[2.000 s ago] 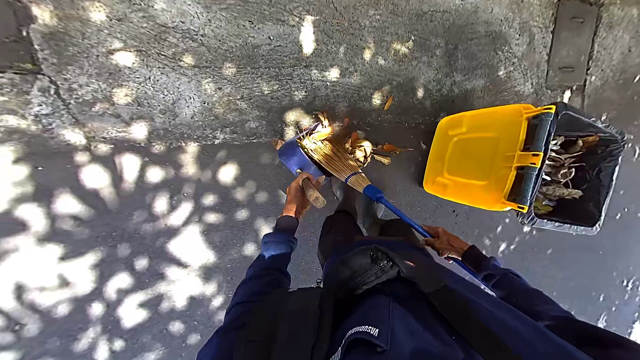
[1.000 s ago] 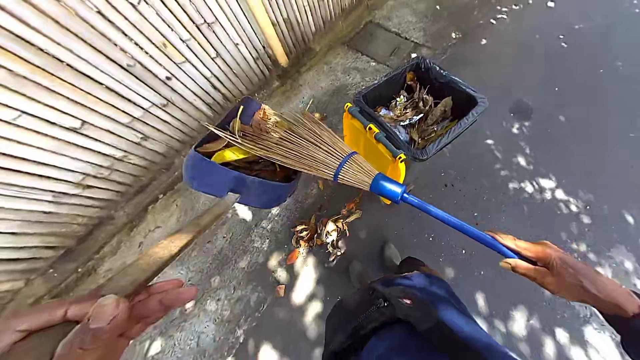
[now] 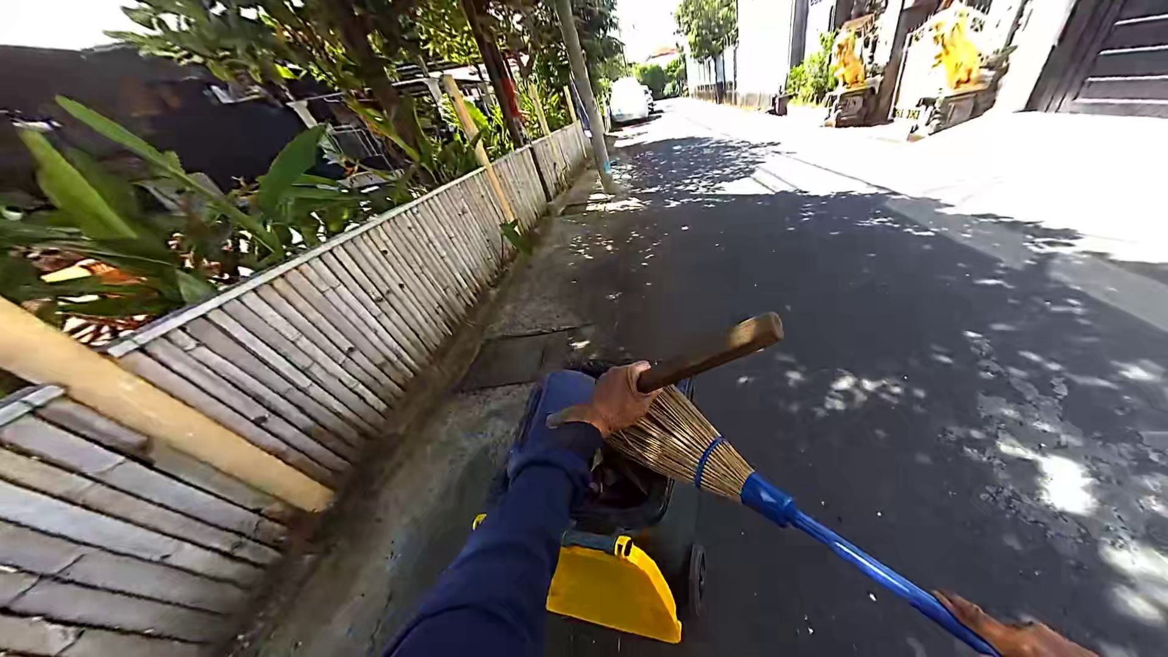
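My left hand (image 3: 620, 399) grips the wooden handle (image 3: 716, 351) of a blue dustpan (image 3: 564, 391), above the wheeled bin. The dustpan is partly hidden by my hand and sleeve. My right hand (image 3: 1013, 630), at the lower right edge, holds the blue shaft of a stick broom (image 3: 707, 456). The broom's bristles reach over the bin, close beside my left hand. The black-lined bin (image 3: 657, 511) holds dark material, probably leaves, mostly hidden. Its yellow lid (image 3: 611, 589) hangs open on the near side.
A low bamboo fence (image 3: 365, 301) runs along the left, with plants (image 3: 182, 201) behind it. A leaning pole (image 3: 587, 100) stands at the road's edge. The asphalt road (image 3: 821, 292) stretches ahead to a parked white vehicle (image 3: 630, 99). Golden statues (image 3: 956, 50) stand at the upper right.
The dustpan and broom have moved from beside the leaf pile and fence to over the bin. The view has swung up along the road.
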